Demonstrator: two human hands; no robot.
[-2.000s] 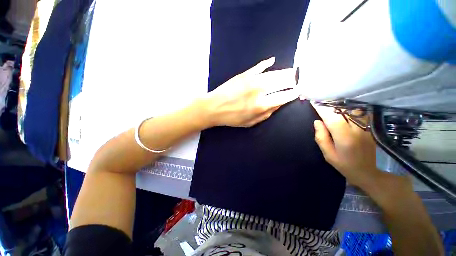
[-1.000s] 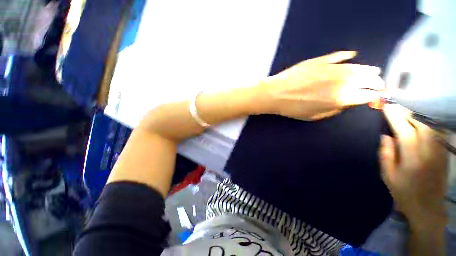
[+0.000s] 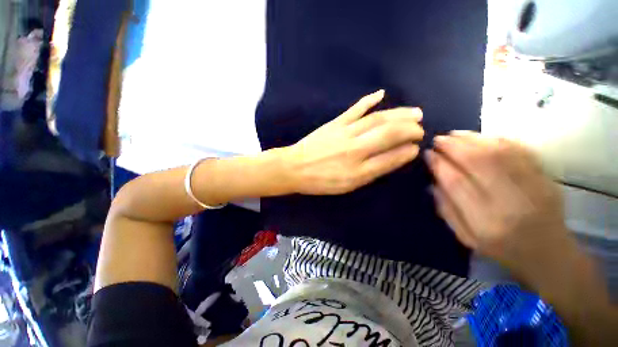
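A dark navy garment panel [image 3: 379, 41] lies over the white table and hangs over the striped lap cloth. My left hand [image 3: 359, 152] lies palm down on it, fingers pointing right. My right hand [image 3: 498, 193], blurred, is at the panel's right side with its thumb and fingertips close together near my left fingertips; whether cloth is between them is hard to tell. The white sewing machine head [image 3: 576, 27] is at the upper right, apart from both hands. A small orange spot [image 3: 502, 55] shows beside the panel's right edge.
A stack of navy cut pieces [image 3: 85, 74] lies at the far left beside a brown edge. A blue plastic basket [image 3: 518, 315] is at the lower right. A red object [image 3: 257, 247] is below the table edge.
The panel and both hands have come away from the machine head, which now stands apart to the right. The panel's right edge now shows beside the machine. The camera view has shifted too.
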